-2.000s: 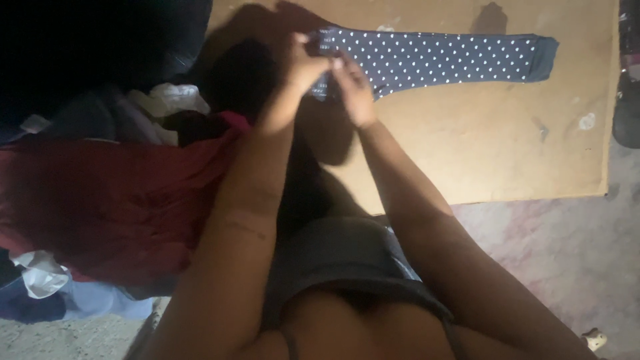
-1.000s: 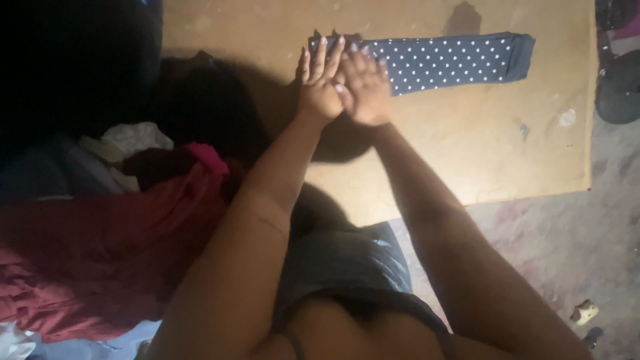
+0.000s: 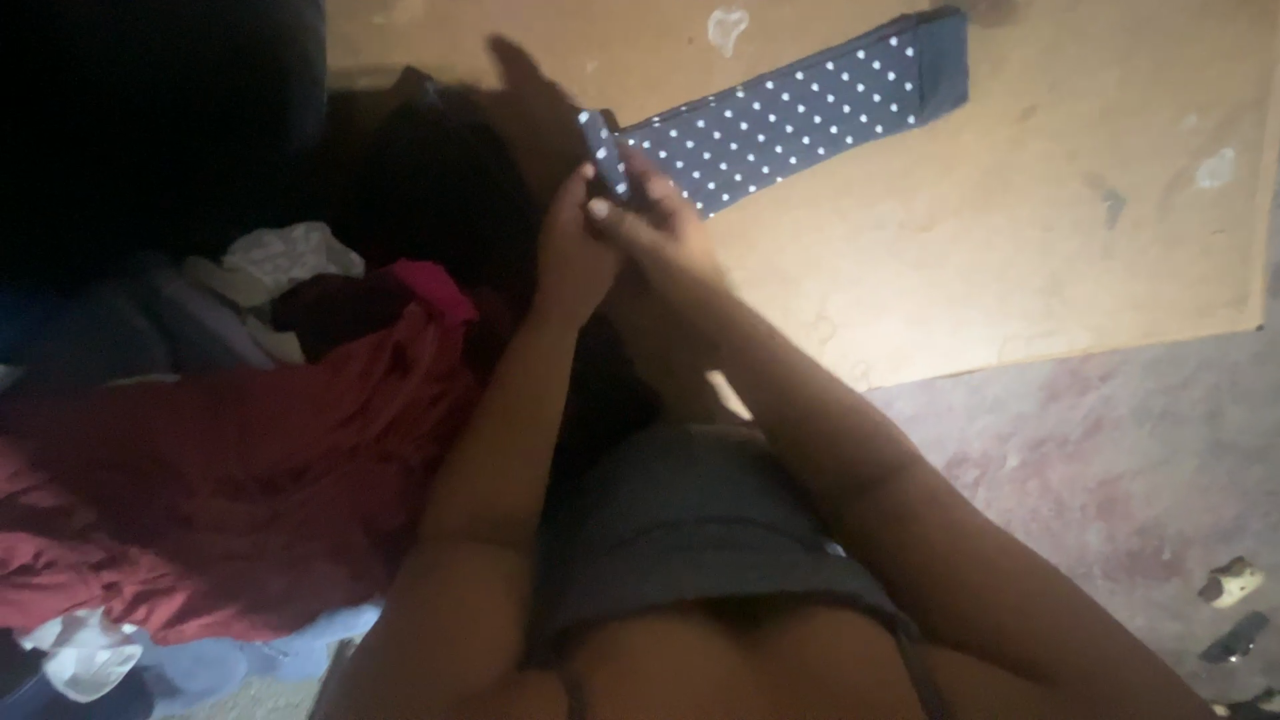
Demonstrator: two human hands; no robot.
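Observation:
A dark garment with white dots [image 3: 790,115], long and narrow like a folded trouser leg, lies slanted over a tan board. Its plain dark cuff points to the upper right. At its left end both hands grip the cloth, and a folded bit of dotted fabric stands up between them. My left hand [image 3: 582,240] holds this end from the left side. My right hand [image 3: 660,215] closes on it from the right, thumb toward the left hand. The fingertips are partly hidden and blurred.
The tan board [image 3: 1050,250] lies on a stained grey floor [image 3: 1060,450]. To the left is a heap of clothes with a dark red cloth [image 3: 230,480], a pink piece [image 3: 435,290] and a whitish cloth [image 3: 295,255]. Small objects [image 3: 1232,582] lie at the lower right.
The hands, spread flat on the garment's left end one second ago, now grip it with a fold raised between them. The garment now slants instead of lying nearly level.

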